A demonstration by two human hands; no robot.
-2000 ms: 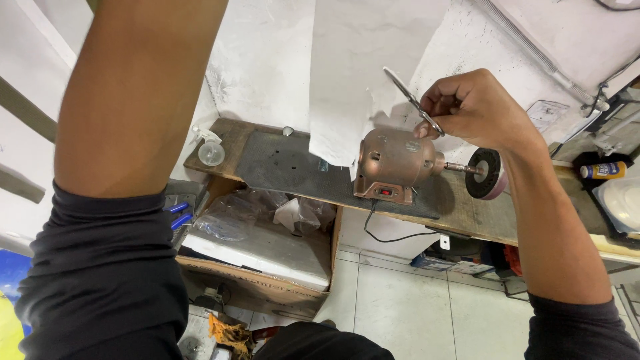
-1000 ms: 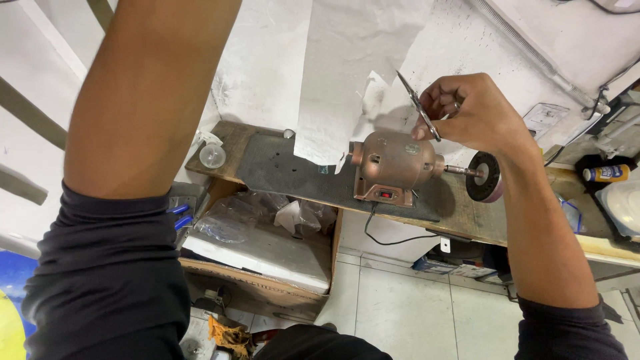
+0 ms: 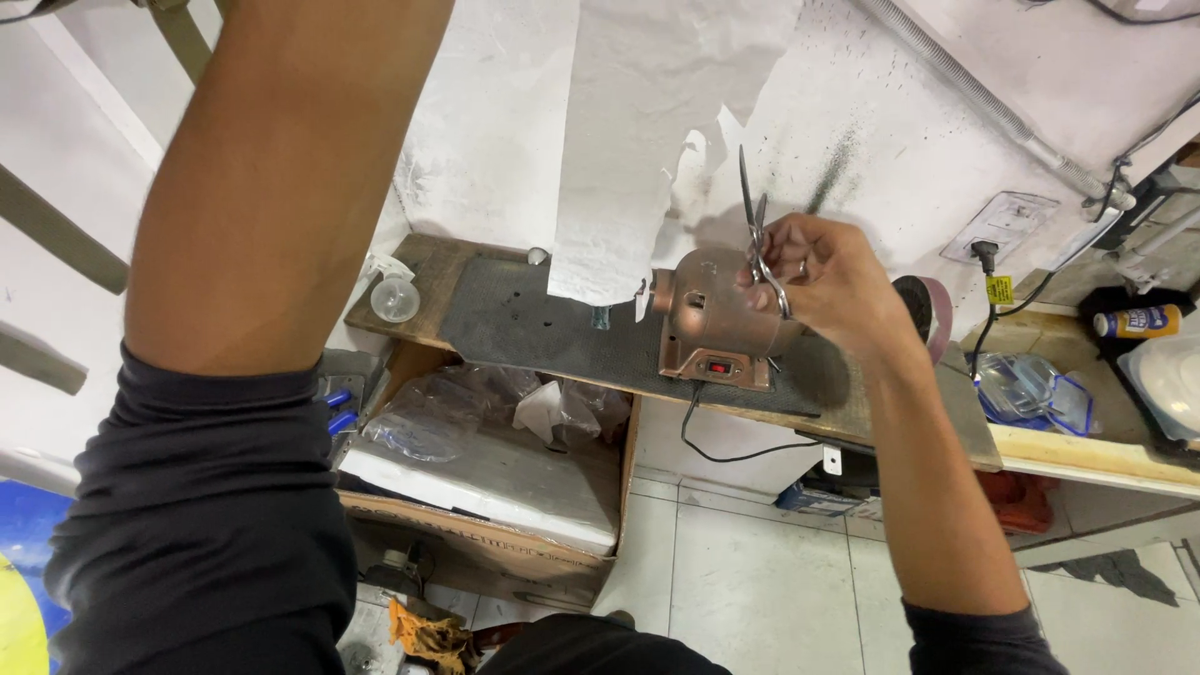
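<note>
My right hand (image 3: 825, 277) has its fingers in the handles of metal scissors (image 3: 753, 220), whose blades stand slightly apart and point up. Left of them hangs a grey-white sheet (image 3: 628, 141) with a ragged, torn right edge; its lower end is in front of the shelf. My left arm reaches up past the top of the view, so the left hand is hidden. Behind the right hand, a copper-coloured bench grinder (image 3: 717, 319) with a red switch sits on a dark mat (image 3: 562, 323). Its wheel (image 3: 923, 319) shows at the right, partly behind my wrist.
The mat lies on a wooden shelf (image 3: 422, 309) with a clear plastic cup (image 3: 395, 298). Below is a cardboard box (image 3: 506, 553) with plastic bags. A black cord (image 3: 712, 455) hangs from the grinder. At the right are a wall socket (image 3: 1001, 228), a yellow bottle (image 3: 1137, 322) and clear containers (image 3: 1022, 384).
The scissors' blades, seen close together before, now stand apart. The right hand with the scissors has moved a little left relative to the grinder and now covers its right end.
</note>
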